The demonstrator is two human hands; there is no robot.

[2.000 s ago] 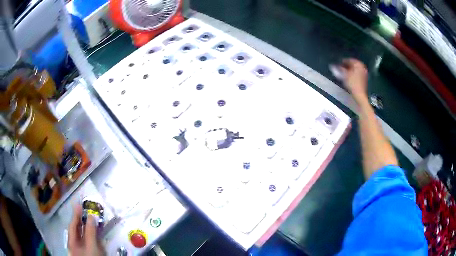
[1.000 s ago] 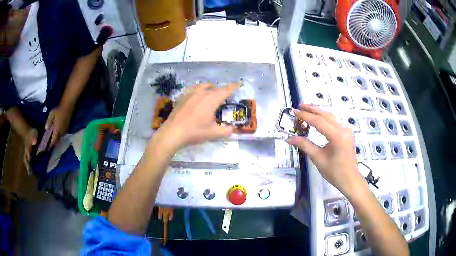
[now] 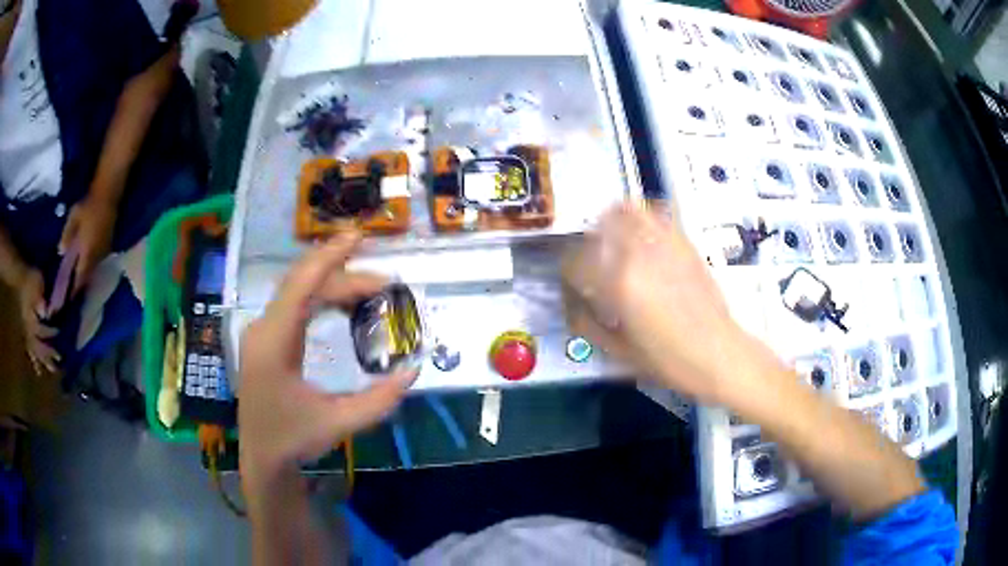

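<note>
My left hand [image 3: 304, 354] holds a watch body [image 3: 387, 327] between thumb and fingers over the press front, its dark rim and yellow inside showing. My right hand [image 3: 636, 293] is blurred over the front right of the press, fingers curled; whether it holds anything is hidden. A second watch body [image 3: 495, 180] sits in the right orange fixture [image 3: 443, 210]. The left orange fixture [image 3: 306, 217] shows a dark recess with no watch body in it. Both fixtures stand on the grey metal plate [image 3: 565, 108].
The white blister tray [image 3: 724, 510] at right holds rows of square parts and two loose display modules [image 3: 805, 296]. A red emergency stop [image 3: 513, 355], green button [image 3: 578, 349], dark small parts [image 3: 326, 124], green basket [image 3: 161, 276], orange-red fan [image 3: 783, 13] and seated person [image 3: 122, 144] also show.
My left hand has left the right fixture, where the watch body stays, and now holds a watch body nearer me. My right hand no longer visibly holds one. The view has shifted.
</note>
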